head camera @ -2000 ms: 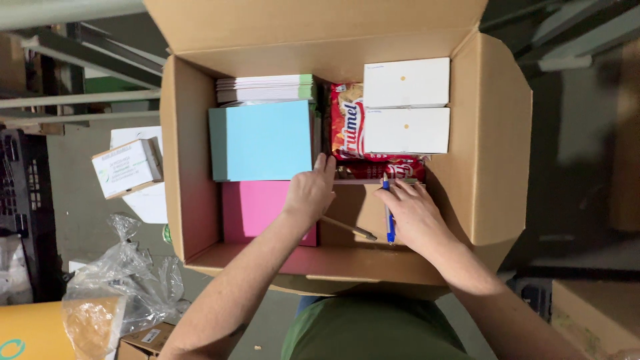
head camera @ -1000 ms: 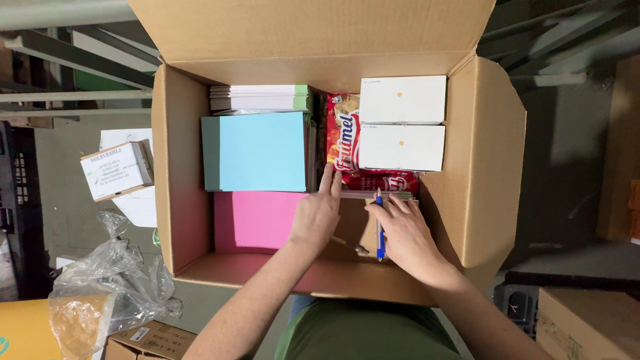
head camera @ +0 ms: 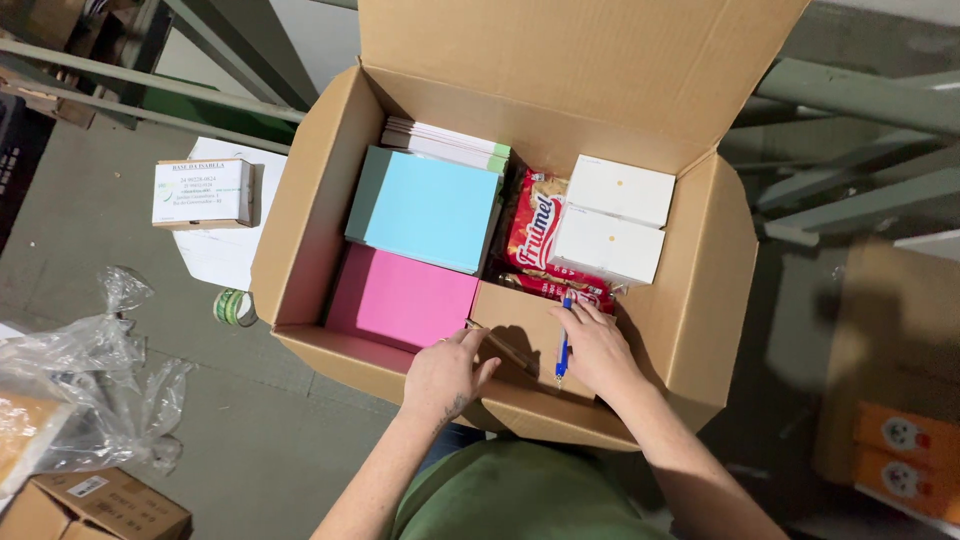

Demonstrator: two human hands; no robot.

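An upright-walled cardboard box [head camera: 690, 300] holds pink [head camera: 405, 296] and light blue stacks of paper goods [head camera: 427, 210], two white boxes [head camera: 611, 244] and red snack packets [head camera: 534, 225]. My left hand [head camera: 448, 375] is at the near side, fingers apart, beside a slim brown pen-like stick [head camera: 502, 345]; whether it touches the stick is unclear. My right hand [head camera: 596, 345] has its fingers at a blue pen [head camera: 563, 341] over a flat brown cardboard piece [head camera: 517, 307]; how firmly it grips is unclear.
Left of the box lie a small labelled carton [head camera: 202, 191] on white paper [head camera: 217, 255], a green tape roll [head camera: 235, 307] and crumpled clear plastic [head camera: 97, 390]. Another carton [head camera: 112, 506] stands at the lower left. Metal rails [head camera: 150, 82] run behind, and orange printed packs [head camera: 904, 457] sit at the lower right.
My left hand has moved back from near the snack packets toward the box's near edge. My right hand remains by the blue pen. The view has tilted.
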